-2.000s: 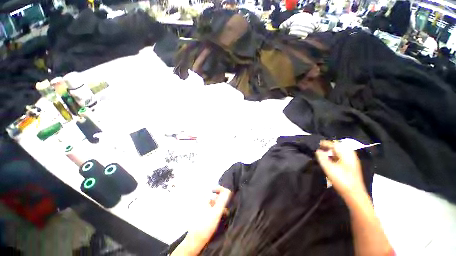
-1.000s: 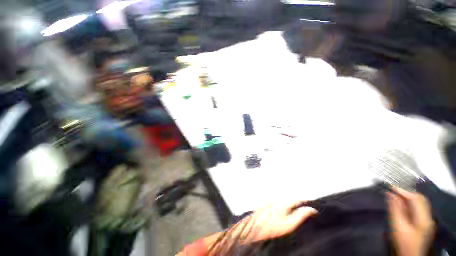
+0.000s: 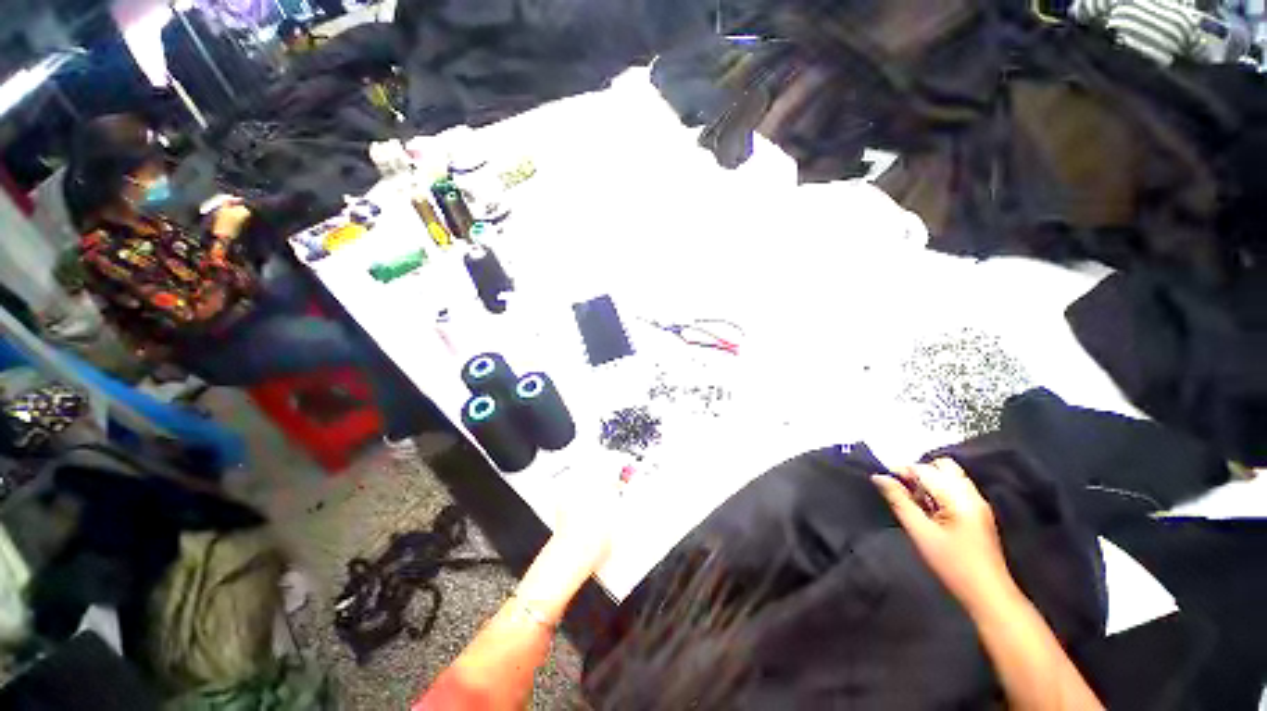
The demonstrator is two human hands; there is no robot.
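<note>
The black garment point(image 3: 820, 570) lies bunched over the table's near edge. My right hand point(image 3: 948, 511) pinches its upper edge between thumb and fingers; no needle can be made out there. My left hand point(image 3: 591, 525) is off the garment, over the white table covering point(image 3: 820, 375), just below a pile of small dark pieces point(image 3: 631, 429). It is washed out by glare, so its fingers and anything in them cannot be told. A wider patch of small dark pieces point(image 3: 964, 379) lies beyond the garment. Scissors with red handles point(image 3: 711, 338) lie on the covering.
A phone point(image 3: 603, 329), black thread cones point(image 3: 517, 410), a spool point(image 3: 488, 277) and bottles point(image 3: 448, 208) stand or lie to the left. Dark garment heaps point(image 3: 1000, 125) line the far side and right. A masked person point(image 3: 153, 264) sits beyond the left edge, near a red stool point(image 3: 327, 417).
The view has swung left, bringing the seated person into sight. My left hand has left the garment and reached out over the table by the dark pile. My right hand remains at the garment.
</note>
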